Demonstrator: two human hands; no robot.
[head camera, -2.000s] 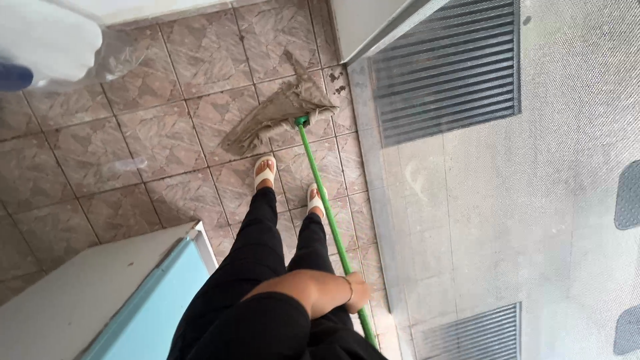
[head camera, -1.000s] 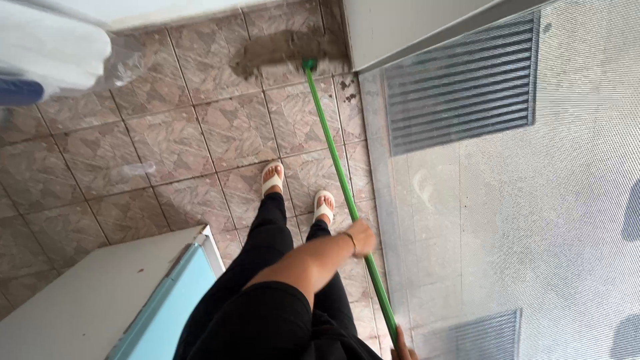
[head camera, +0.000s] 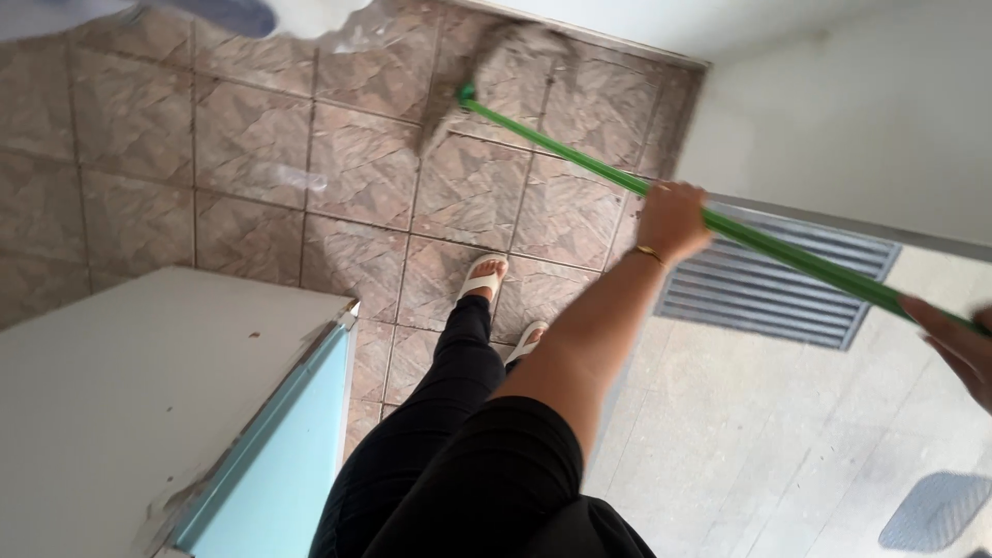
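Observation:
My left hand (head camera: 673, 221), with a thin bracelet at its wrist, is closed around the middle of a green mop handle (head camera: 573, 155). At the right edge of the view, my right hand (head camera: 949, 337) grips the upper end of the same handle; part of this hand is cut off. The handle slants down to the left, to a green socket (head camera: 466, 94) at floor level. A brownish-grey mop head (head camera: 442, 128), blurred by motion, spreads from the socket over the patterned floor tiles (head camera: 473, 186), near the foot of a white wall.
White sandals (head camera: 482, 277) are on my feet, on the tiles. At lower left stands a white cabinet-like unit (head camera: 194, 349) with a light blue side. A ridged grey mat (head camera: 775, 283) lies at right beside the white wall (head camera: 821, 116). White and blue things, partly cut off, are at upper left.
The mop handle has swung from steep to a flatter slant, its upper end now far to the right. The mop head has moved left along the wall since one second ago. The view has shifted.

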